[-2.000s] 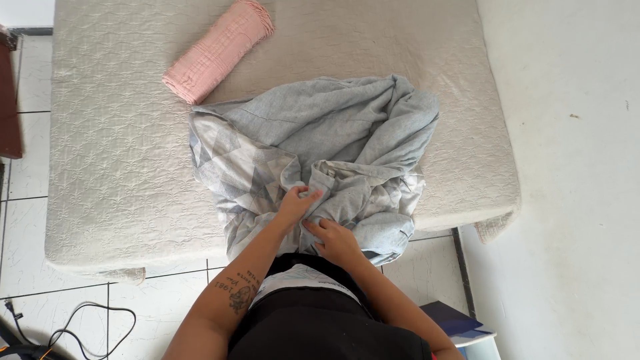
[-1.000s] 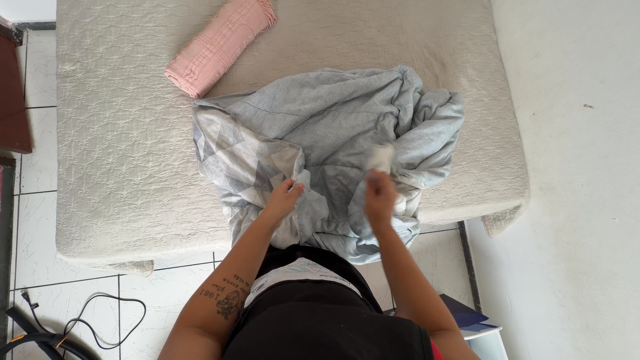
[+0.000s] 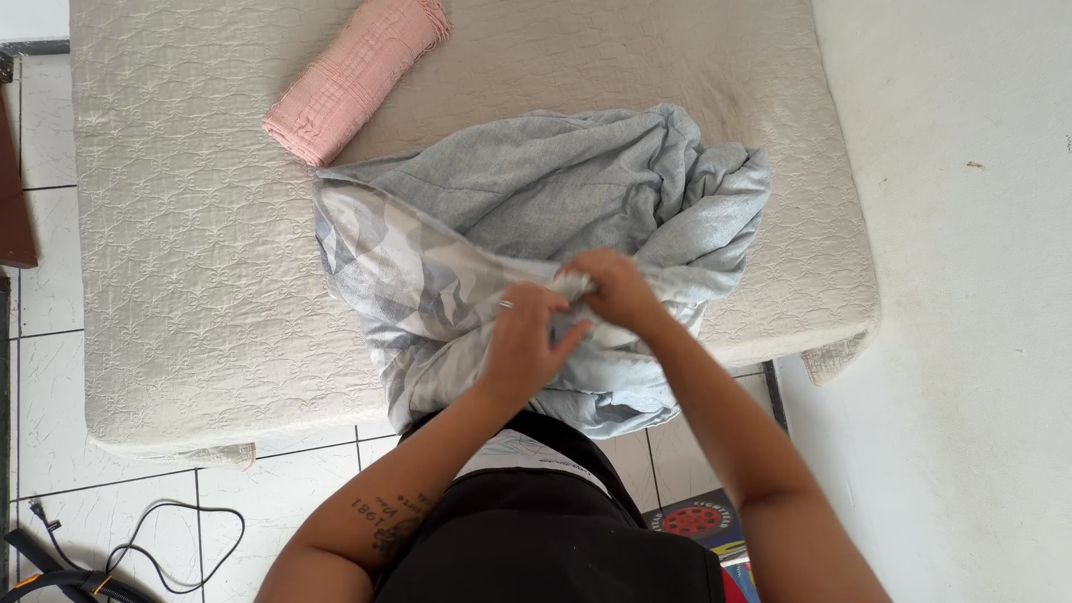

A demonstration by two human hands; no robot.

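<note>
A grey-blue fabric cover with a patterned side (image 3: 536, 193) lies bunched at the near edge of a bed with a beige quilted bedspread (image 3: 193, 251). My right hand (image 3: 615, 289) is closed on a gathered fold of the fabric, slightly blurred. Close beside it on the left, my left hand (image 3: 532, 335) rests against the same cloth with thumb and fingers spread; whether it pinches any cloth is unclear. A rolled pink textile with a fringed end (image 3: 356, 79) lies beyond the cover, toward the upper left.
A white wall (image 3: 955, 251) runs along the bed's right side. On the tiled floor at lower left are a black cable (image 3: 180, 504) and a black hose (image 3: 84, 579). A printed box or board (image 3: 695, 519) is at lower right, beside my body.
My hands, apart a second ago, have come together near the middle of the cloth. The patterned side now spreads farther across toward the right.
</note>
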